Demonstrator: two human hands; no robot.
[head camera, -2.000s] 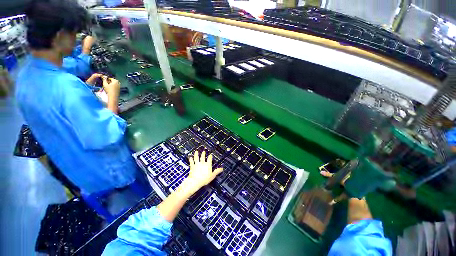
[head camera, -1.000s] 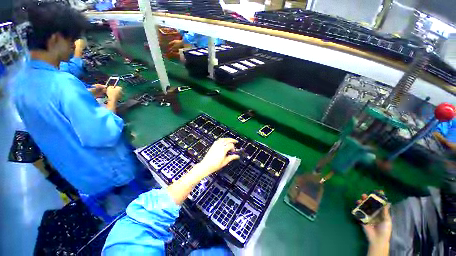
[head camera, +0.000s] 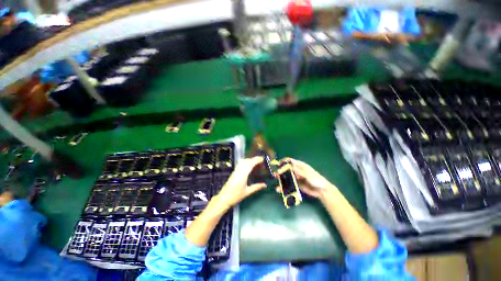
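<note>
My right hand (head camera: 309, 180) holds a phone housing (head camera: 289, 186) with a dark window and pale gold edge, tilted upright above the green mat. My left hand (head camera: 241, 181) is close to its left, with a small dark part (head camera: 268, 163) at its fingertips, near the housing's top. The head view is blurred, so I cannot tell if the two parts touch. The black blister tray (head camera: 159, 200) lies at left with rows of phone parts. The green press (head camera: 257, 112) stands just beyond my hands; its fixture is mostly hidden behind them.
Stacked black trays (head camera: 439, 142) with white interleaf sheets (head camera: 369, 159) are at right. Loose phone assemblies (head camera: 206, 125) lie beyond the left tray. The red lever knob (head camera: 300, 11) is raised. A white-edged shelf (head camera: 159, 24) crosses above. A person's blue sleeve (head camera: 22, 230) is at lower left.
The view has swung right. My left hand has left the tray and now holds a small dark part. My right hand has brought the housing to the middle, beside my left hand.
</note>
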